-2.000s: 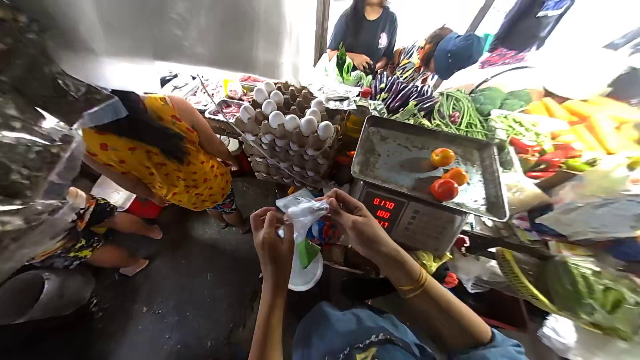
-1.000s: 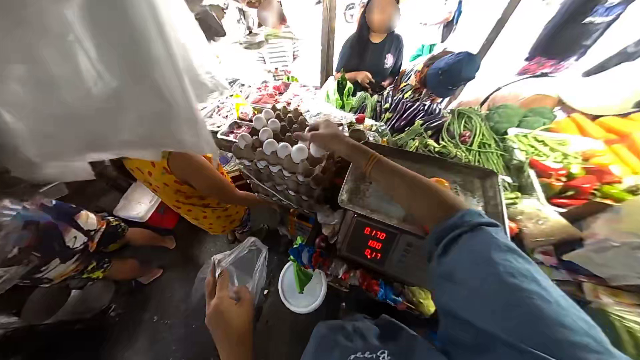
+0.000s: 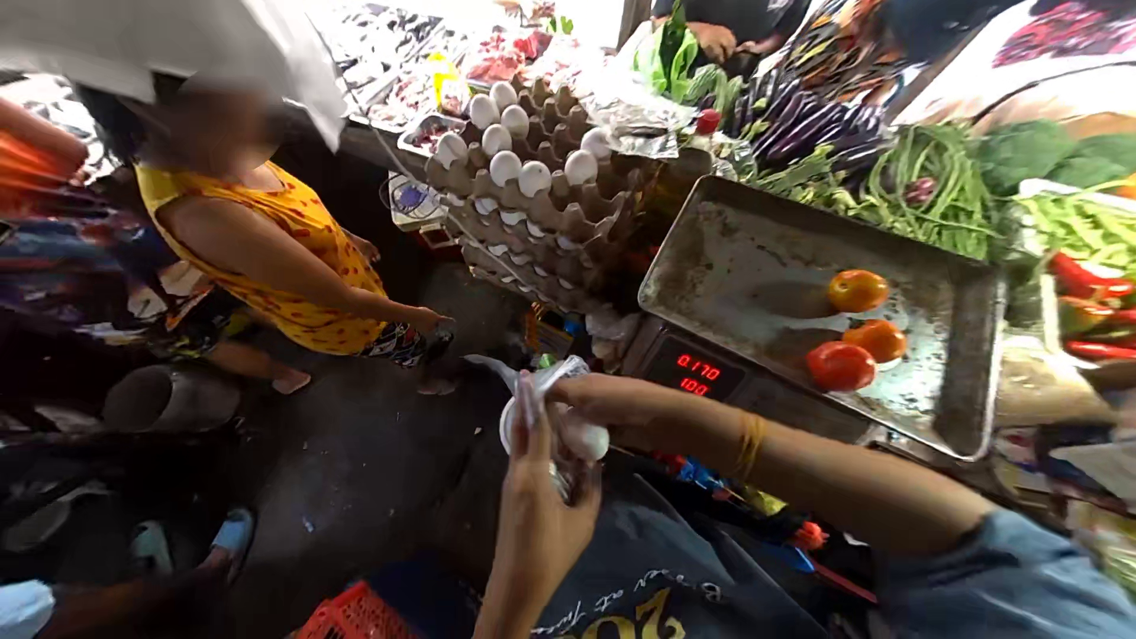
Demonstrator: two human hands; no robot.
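My left hand (image 3: 546,497) holds a thin clear plastic bag (image 3: 519,377) from below, with a white egg (image 3: 583,439) in or against it. At the bag's upper edge, my right hand (image 3: 595,399) is closed on the plastic, a yellow band on its wrist. Beyond my hands rises a stack of cardboard egg trays (image 3: 568,209), with several white eggs (image 3: 534,177) on top. On the right a worn metal tray (image 3: 745,266) rests on a digital scale (image 3: 692,368) with red lit digits. The tray bears a yellow-orange tomato (image 3: 857,290), an orange one (image 3: 876,340) and a red one (image 3: 840,366).
A person in a yellow top (image 3: 275,257) stands at the left. Eggplants (image 3: 808,120), long beans (image 3: 932,186) and red peppers (image 3: 1087,275) lie behind and beside the metal tray. A red plastic crate (image 3: 355,614) sits low in front, and a metal pot (image 3: 170,399) stands on the left floor.
My right hand was over the egg trays one second ago; it is now back beside my left hand at the bag. An egg now shows at the bag. The view has tilted down.
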